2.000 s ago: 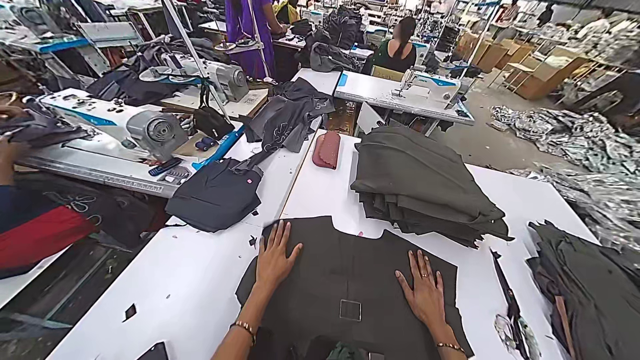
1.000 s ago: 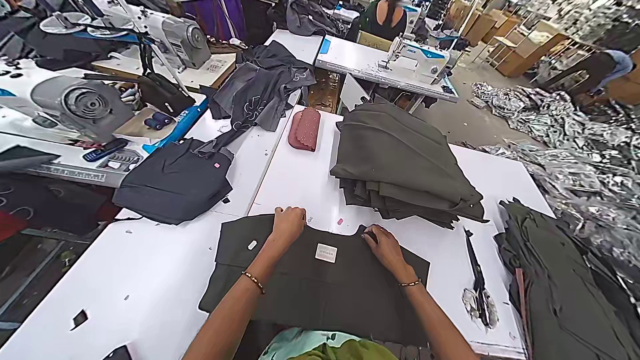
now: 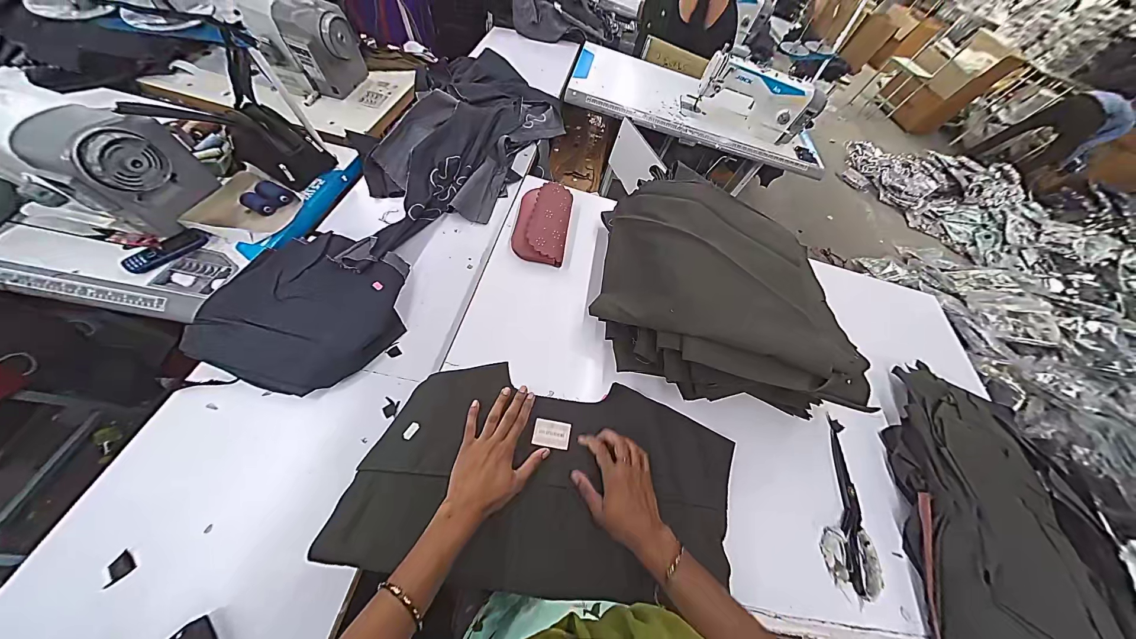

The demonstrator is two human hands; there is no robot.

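Note:
A dark olive garment panel (image 3: 657,461) with a cut neckline lies spread on the white table at the near edge. My left hand (image 3: 491,461) rests on it, palm down and fingers apart, left of a small cream label (image 3: 551,434). To the label's right is my right hand (image 3: 621,484), fingers slightly bent, over or on the cloth; whether its fingertips touch is unclear. Neither hand grips anything. A small white sticker (image 3: 411,431) is on the panel's left shoulder. Behind the panel stands a tall stack of olive fabric pieces (image 3: 710,275), with a red case (image 3: 542,224) to its left.
Scissors (image 3: 852,524) lie right of the panel, beside more olive cloth (image 3: 994,524). A folded navy garment (image 3: 297,311) and gray embroidered fabric (image 3: 461,142) lie at the left. Sewing machines (image 3: 115,164) stand at the left and behind. A person (image 3: 688,27) is at the back.
A second ago both hands were at the panel's neckline edge; now they are lower, around the label. Two seconds ago the panel showed a rectangular outline and no cream label.

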